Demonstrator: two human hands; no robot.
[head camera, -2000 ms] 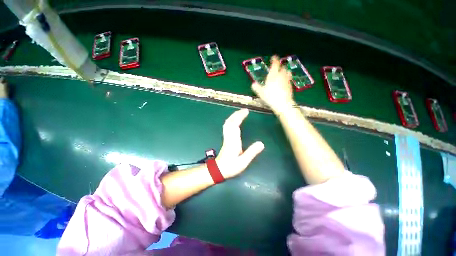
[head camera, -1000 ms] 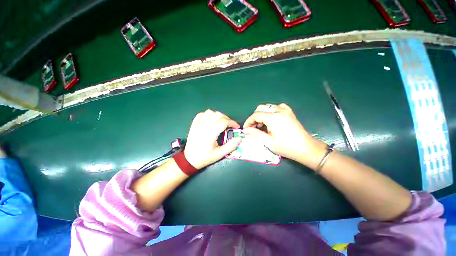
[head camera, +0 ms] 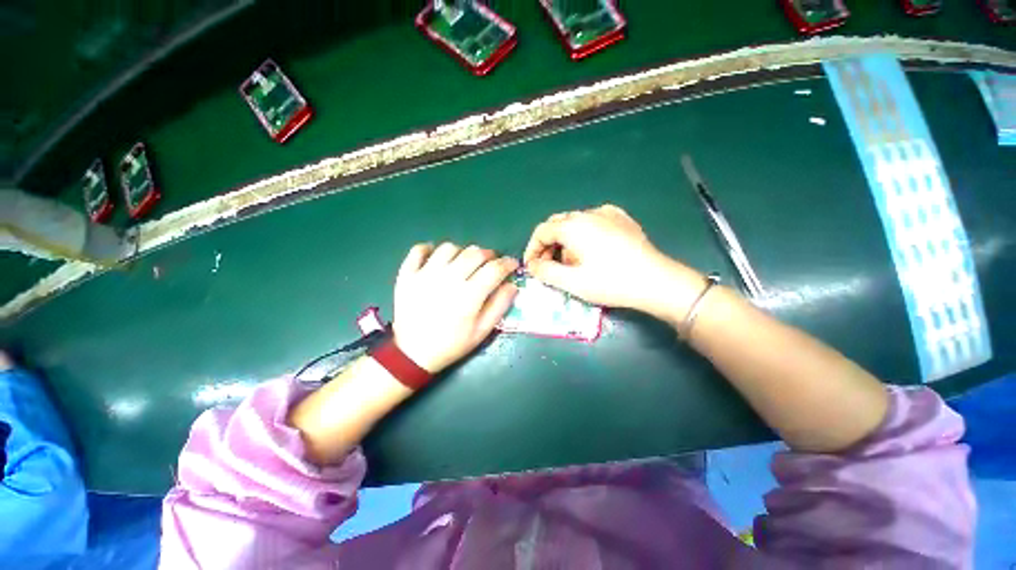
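Observation:
A red-rimmed phone unit [head camera: 554,314] lies on the dark green bench mat, its pale flat middle facing up. My left hand [head camera: 448,301] holds its left end, with fingers and thumb over it. My right hand [head camera: 596,258] is at the unit's upper left end, its thumb and fingertips close together beside my left fingertips. Whether a small part is between the right fingertips is too small to tell. A dark red strap [head camera: 400,364] is on my left wrist, with a cord and small red-and-white clip beside it. The fingers hide the unit's left end.
Slim silver tweezers [head camera: 726,236] lie on the mat to the right. A pale blue strip with light marks [head camera: 934,228] lies beyond them. A worn pale edge [head camera: 446,136] separates the mat from the belt, which carries several red-rimmed units [head camera: 275,100]. A blue sleeve [head camera: 39,445] shows at far left.
Since the oldest frame, my right hand has left the belt and both hands have come together over a phone unit on the mat. In the last second, the right fingertips have closed in at its upper left end.

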